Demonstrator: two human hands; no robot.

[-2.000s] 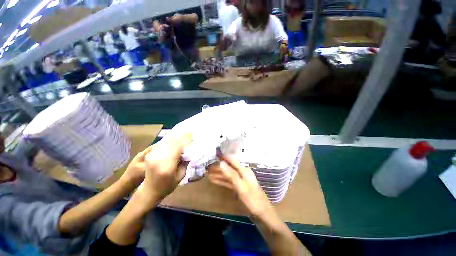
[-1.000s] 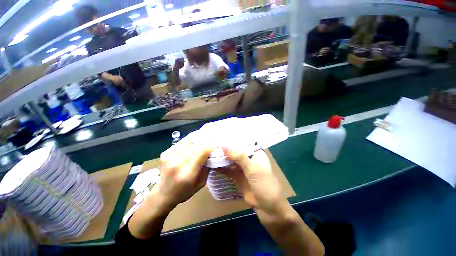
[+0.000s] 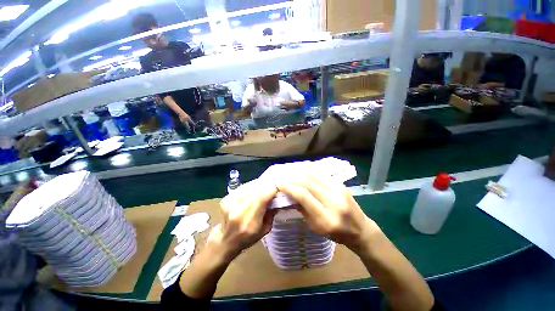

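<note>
A white housing (image 3: 331,169) is held by both hands above a stack of housings (image 3: 299,243), tilted, its near edge towards me. My left hand (image 3: 246,214) grips its left near edge. My right hand (image 3: 325,206) grips its near edge right of the middle. The fingertips of both hands nearly meet at that edge. The stack stands on a tan cardboard sheet (image 3: 243,276). White crumpled cloths (image 3: 182,246) lie on the cardboard left of my left hand. Whether a cloth is under my fingers cannot be told.
A second stack of housings (image 3: 76,231) stands on cardboard at the left. A small dispenser bottle (image 3: 234,180) is behind my left hand. A squeeze bottle with red cap (image 3: 433,205) and a paper sheet (image 3: 522,203) are at the right. A metal post (image 3: 389,97) rises ahead. People work across the line.
Since two seconds ago, the view has turned right and the neighbour's arm has left it. My hands have moved together along the housing's near edge. The cloths on the cardboard now show more fully.
</note>
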